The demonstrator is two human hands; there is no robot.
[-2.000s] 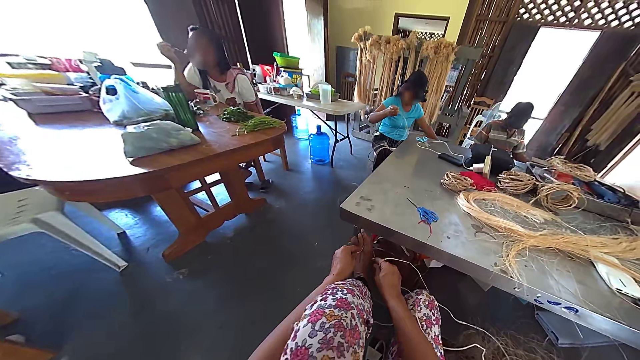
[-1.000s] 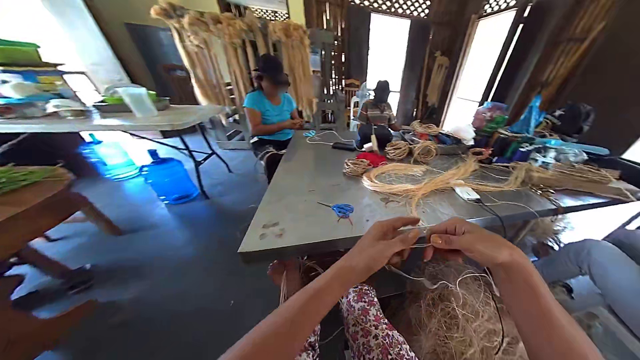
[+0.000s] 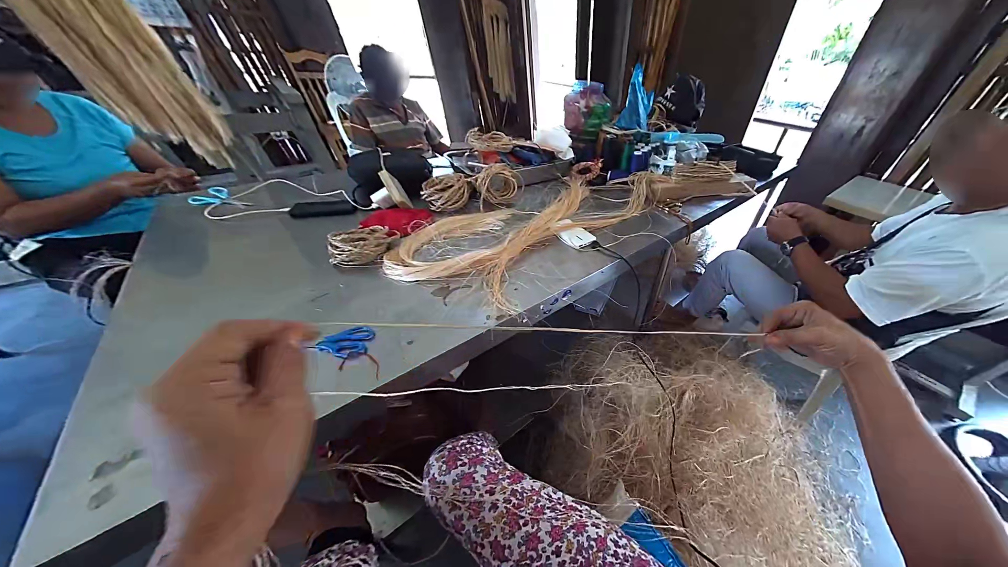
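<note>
A thin strand of natural fibre (image 3: 543, 328) runs nearly level and taut between my two hands. Its left end is pinched in my left hand (image 3: 236, 409), raised large and a little blurred over the table's near edge. My right hand (image 3: 815, 335) grips the other end between thumb and fingers. A second, whiter cord (image 3: 472, 389) leads right from my left hand, lower down. Blue-handled scissors (image 3: 346, 342) lie on the metal table just beyond my left hand. Loose pale fibre (image 3: 472, 244) is spread across the tabletop.
The grey table (image 3: 236, 283) holds coiled cords (image 3: 449, 191), a red bundle (image 3: 396, 220), a white device (image 3: 577, 237) and a black power strip (image 3: 323, 208). A big heap of tangled fibre (image 3: 685, 449) lies below on the right. People sit left, behind the table and at right.
My hands, close together one second ago, are now wide apart with the strand stretched between them. The view has swung right.
</note>
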